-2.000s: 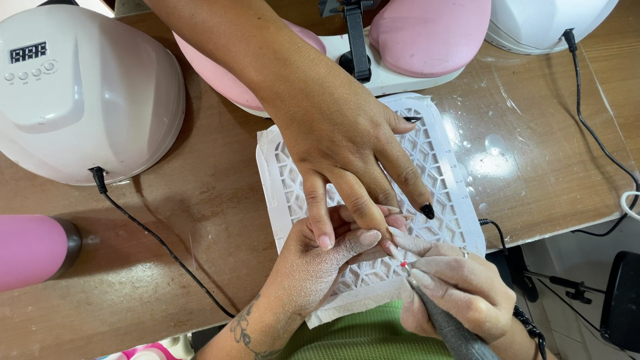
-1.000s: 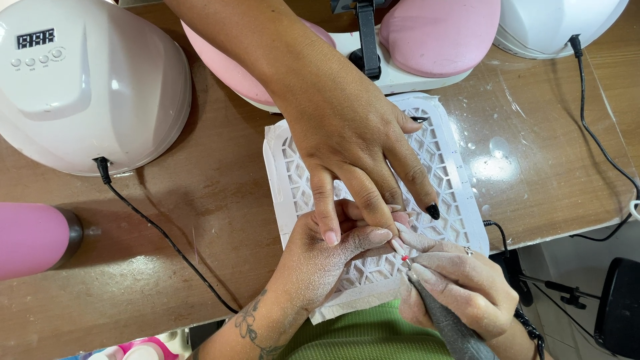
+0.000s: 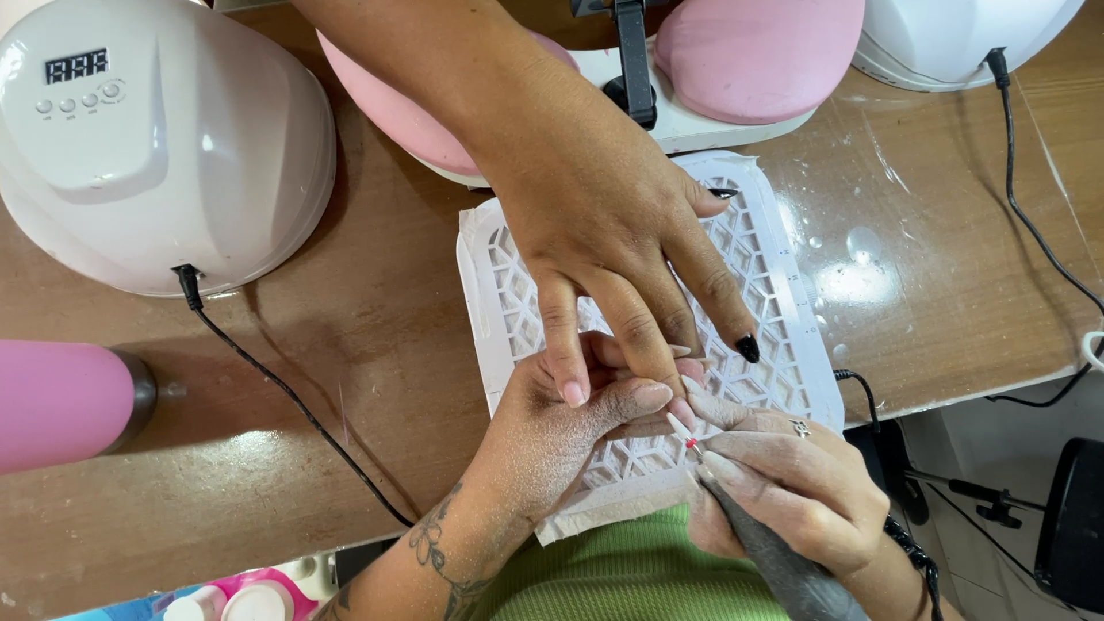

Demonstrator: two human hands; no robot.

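My left hand, dusted white, holds a finger of another person's hand from below, its thumb near that finger's tip. In my right hand is a grey electric nail drill handpiece, held like a pen. Its red-banded bit is at the tip of the held finger, touching or very close to the nail. Two of the other person's nails are black and pointed; the little finger's nail looks bare. Below the hands lies a white nail dust collector with a patterned grille.
A white nail lamp with a black cable stands at left, another at top right. Pink padded rests on a white base flank a black stand arm. A pink bottle lies at the left edge.
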